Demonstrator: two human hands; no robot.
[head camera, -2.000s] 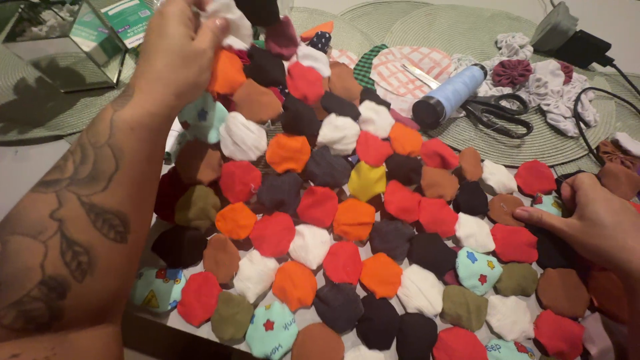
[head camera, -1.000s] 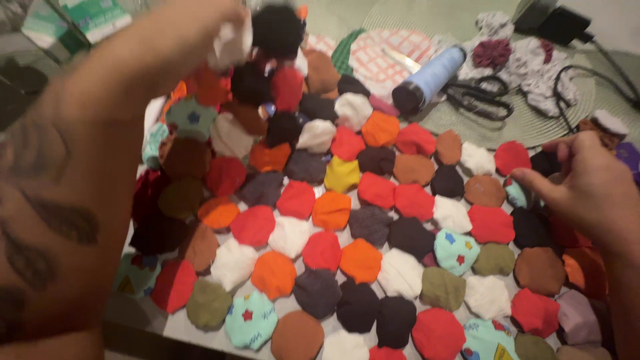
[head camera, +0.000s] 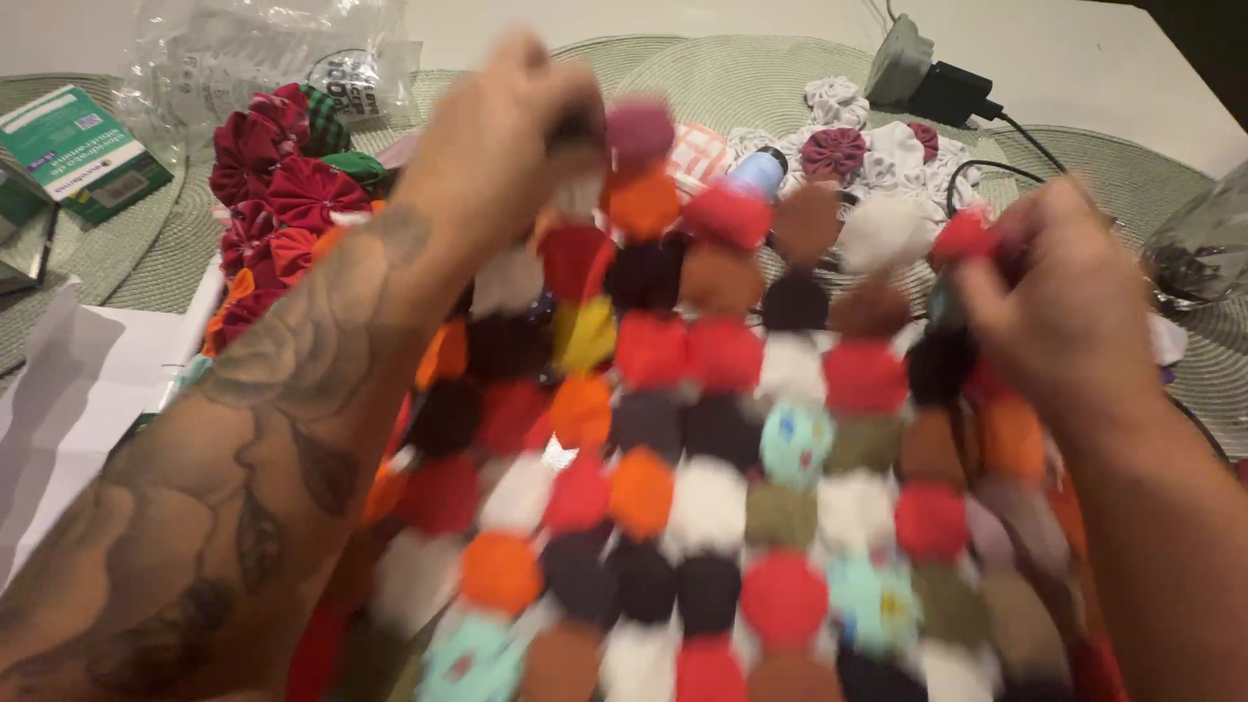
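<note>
A patchwork of joined round fabric yo-yos (head camera: 721, 497), in red, orange, black, white, brown, olive and printed mint, hangs lifted between both hands, blurred by motion. My left hand (head camera: 531, 117) grips its upper left edge, closed round some of the fabric. At the upper right edge my right hand (head camera: 1048, 283) pinches the fabric beside a red yo-yo. Behind it lies a blue thread spool (head camera: 756, 174), partly covered. White and maroon gathered yo-yos (head camera: 877, 151) sit beyond the spool, and dark red ones (head camera: 283, 185) lie to the left.
Round green woven placemats (head camera: 702, 73) lie on the white table (head camera: 1102, 58). A clear plastic bag (head camera: 273, 68) and a green medicine box (head camera: 88, 151) are at the upper left, with white paper (head camera: 88, 400) below. A black charger (head camera: 946, 93) and its cable lie at the upper right.
The patchwork, which lay spread on the table, is now raised by both hands. It covers the scissors and part of the spool. My left hand has moved right.
</note>
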